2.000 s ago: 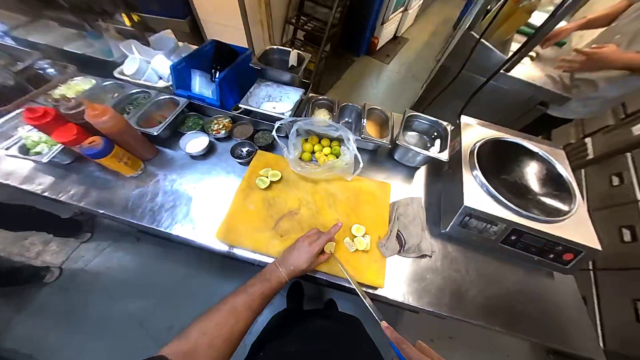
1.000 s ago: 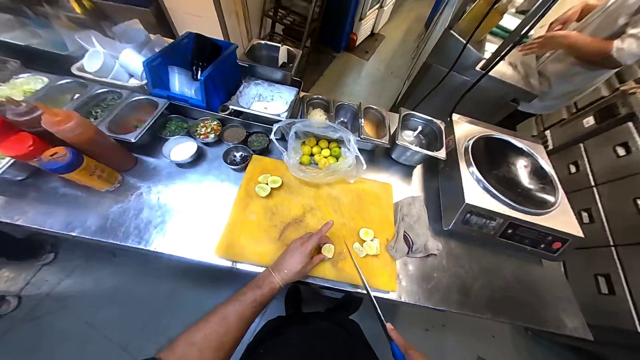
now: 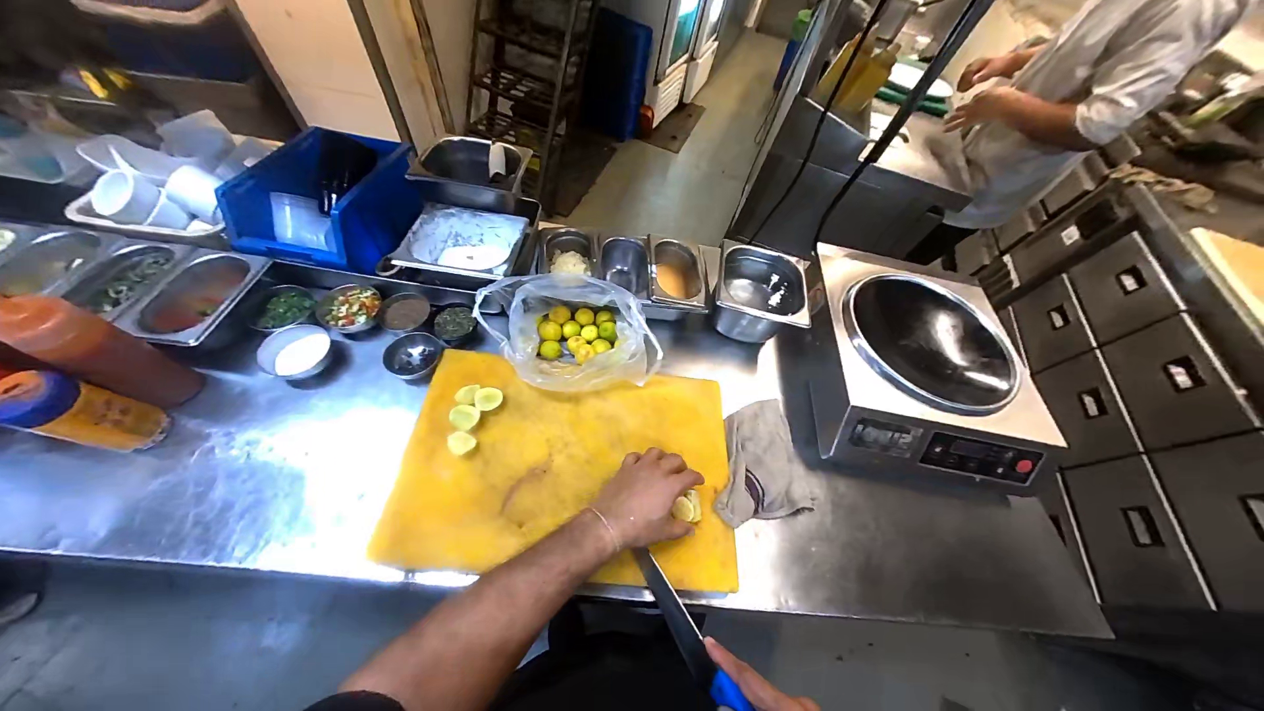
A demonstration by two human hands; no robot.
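My left hand (image 3: 647,499) lies over cut lime pieces (image 3: 686,507) near the right edge of a yellow cutting board (image 3: 583,425); its palm side is hidden, so whether it grips any is unclear. At the bottom, my right hand (image 3: 755,681) is shut on the blue handle of a knife (image 3: 676,612), whose blade points up toward my left wrist, the tip partly hidden by it. Several pale green lime halves (image 3: 464,417) lie at the board's upper left. A clear plastic bag (image 3: 533,363) of whole limes (image 3: 578,331) rests at its top edge.
A grey cloth (image 3: 765,464) lies right of the board, with an induction wok cooker (image 3: 938,434) beyond. Small bowls (image 3: 296,351), steel containers (image 3: 760,286), a blue bin (image 3: 380,212) and sauce bottles (image 3: 99,346) line the counter. A co-worker's hands (image 3: 987,94) are at the upper right.
My left hand has moved right, from a single lime piece onto the cut pieces near the cloth. More halves lie at the board's upper left than before. The knife is lower beside the board.
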